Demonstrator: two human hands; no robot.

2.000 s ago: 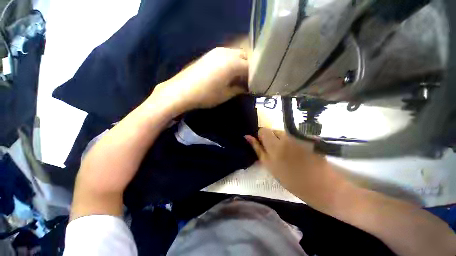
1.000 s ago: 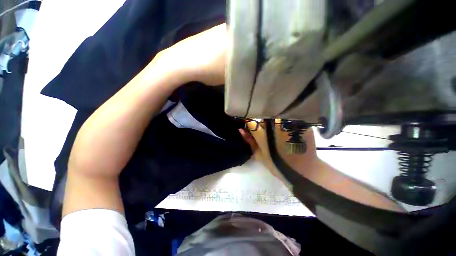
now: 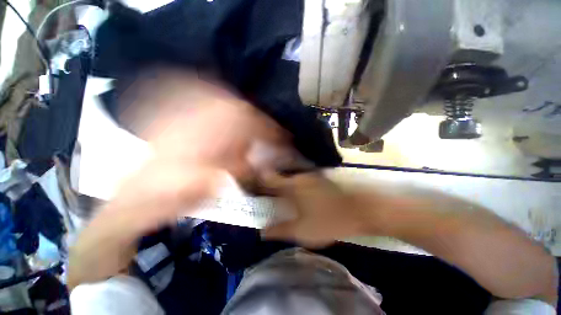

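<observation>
My left hand (image 3: 203, 132) is strongly blurred, left of the sewing machine head, over the dark cloth (image 3: 246, 49). My right hand (image 3: 307, 206) is near the table's front edge, below and left of the needle area, its fingers close to the left hand. A small whitish patch shows between the hands, too blurred to name. The dark cloth spreads behind the hands, and its tip reaches just below the presser foot area (image 3: 344, 126). Blur hides what the fingers hold. The grey-cream sewing machine head (image 3: 406, 74) stands at the upper right.
A dark tension knob with a coiled spring (image 3: 460, 120) is on the machine front. A printed scale (image 3: 243, 209) runs along the table's front edge. Cloth scraps (image 3: 43, 209) are piled at left. Dark cloth and blue parts lie below the table edge. My grey-capped knee or lap cloth (image 3: 301, 286) is at the bottom.
My left hand has come out from behind the machine head, toward me and left. My right hand has moved left from the needle area. The dark cloth has shifted back, baring the scale's left part.
</observation>
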